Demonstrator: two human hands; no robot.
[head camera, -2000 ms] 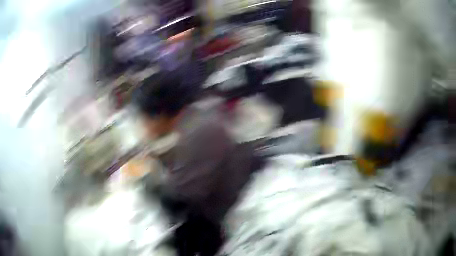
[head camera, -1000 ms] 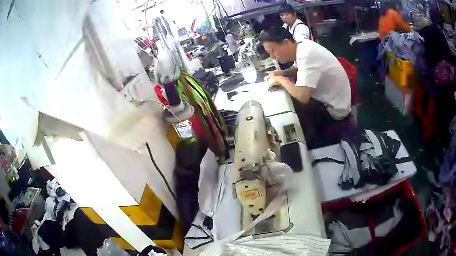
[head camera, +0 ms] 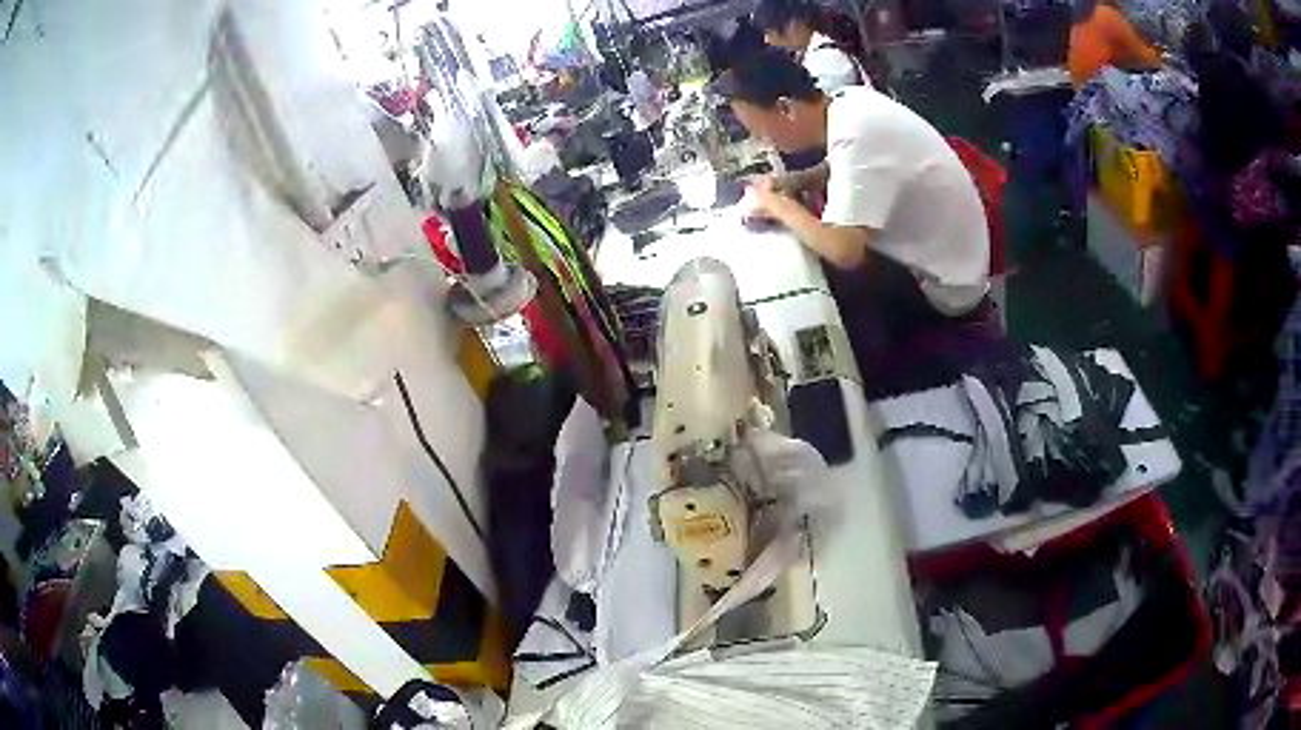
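Observation:
A cream sewing machine (head camera: pixel 702 385) stands on a white machine table (head camera: pixel 870 571) in front of me. Sheer whitish plastic or cloth hangs at its head. A white pinstriped cloth piece (head camera: pixel 771 690) lies across the near end of the table, cut off by the bottom edge. A bundle of dark grey and light grey cut strips (head camera: pixel 1034 428) lies fanned on the white side board (head camera: pixel 927 531) at the right. Neither of my hands can be made out.
A red crate (head camera: pixel 1196 606) with grey pieces is under the side board. A white pillar with black-yellow stripes (head camera: pixel 428 563) stands left. Coloured strips (head camera: pixel 549 257) hang beside it. A person in a white shirt (head camera: pixel 906 186) sits bent over the table beyond the machine.
The view has steadied from a blur and then shifted slightly, so the machine and pillar sit a little further left and higher. The cloth and strips look unchanged since one second ago.

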